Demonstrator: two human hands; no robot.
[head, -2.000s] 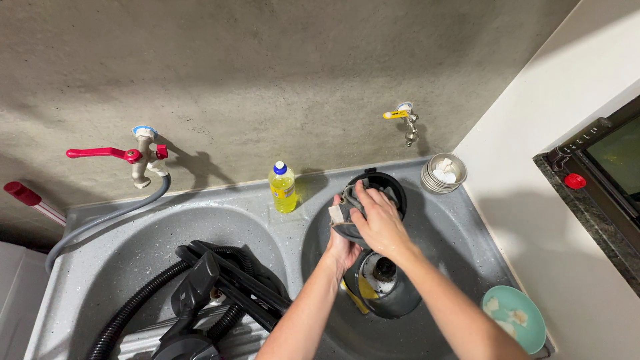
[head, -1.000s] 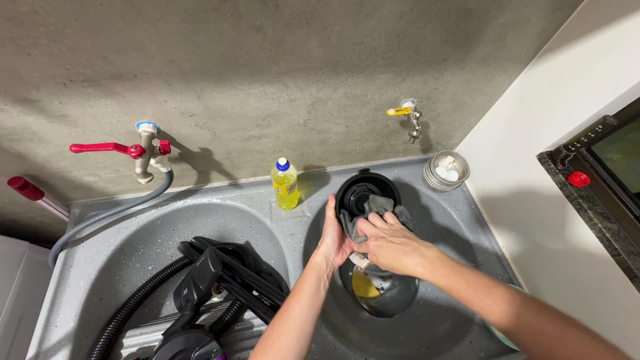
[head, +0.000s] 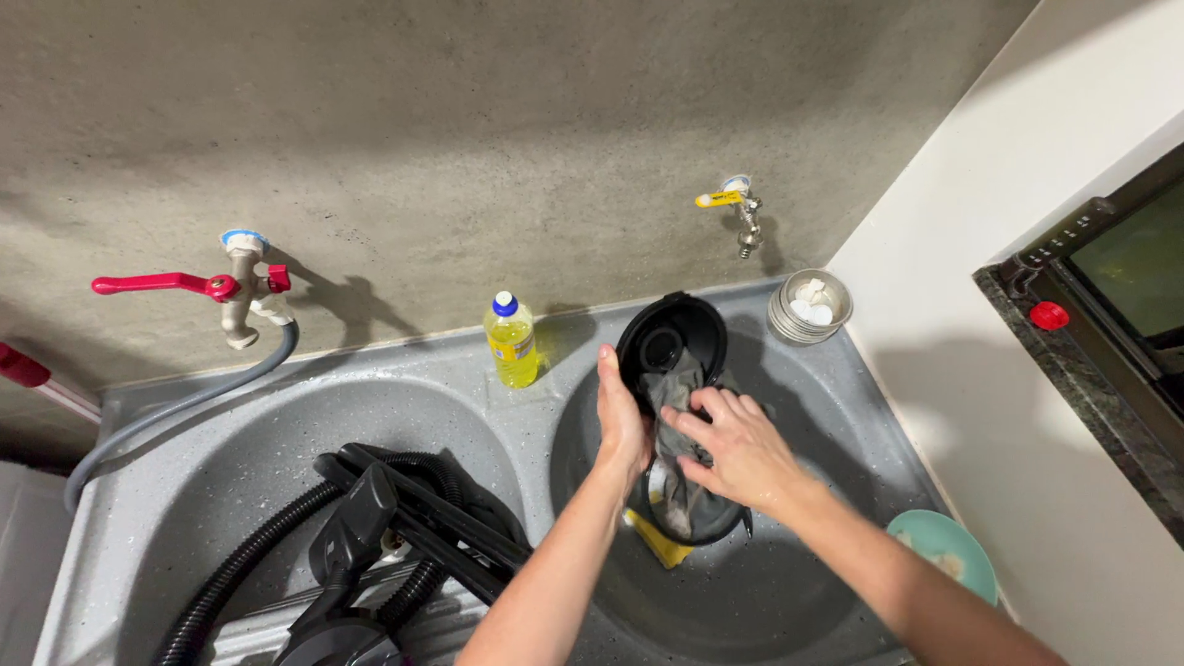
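Observation:
Over the right sink basin, my left hand grips the left side of a round black plastic part with a ring-shaped centre. My right hand has its fingers on a wet grey cloth that lies across the part. The cloth hangs down over a dark, see-through container below, which has some whitish stuff near it. A yellow sponge or cloth lies beside that container, partly hidden by it.
Black vacuum hose and a floor nozzle fill the left basin. A bottle of yellow liquid stands between the basins. Stacked metal bowls and a green dish sit on the right rim. Two taps project from the wall.
The black part, lower and more upright a moment ago, is now tilted with its hollow side more in view. The cloth, bunched in my right hand before, now hangs spread downward.

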